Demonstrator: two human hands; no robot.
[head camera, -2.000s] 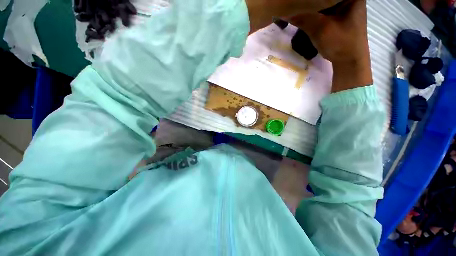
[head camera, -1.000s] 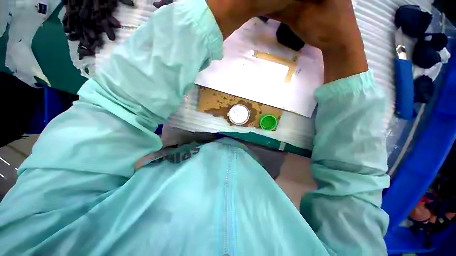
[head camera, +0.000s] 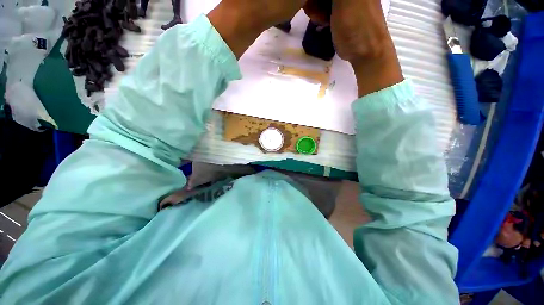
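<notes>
My left hand (head camera: 256, 16) reaches in at the top centre, and its fingers are cut off by the top edge. My right hand (head camera: 359, 31) is close beside it, with its fingers also largely out of view. Something dark shows between the hands at the top edge; whether it is held is unclear. A dark rounded block (head camera: 318, 43) lies on the white work sheet (head camera: 268, 89) just below the hands. A white pot (head camera: 271, 139) and a green cap (head camera: 306, 145) sit side by side on the stained cardboard strip (head camera: 238, 128).
A heap of small dark parts (head camera: 95, 41) lies at upper left, beside black figure legs (head camera: 174, 15). A blue-handled tool (head camera: 463, 86) and dark lumps (head camera: 488, 43) lie at right on ribbed foam (head camera: 414, 50). A blue bin (head camera: 507, 173) with red and dark parts stands at far right.
The view has shifted, so the cups, sheet and tool appear further left. Black legs now show beside the heap. Both hands remain together at the top edge, the dark block still below them.
</notes>
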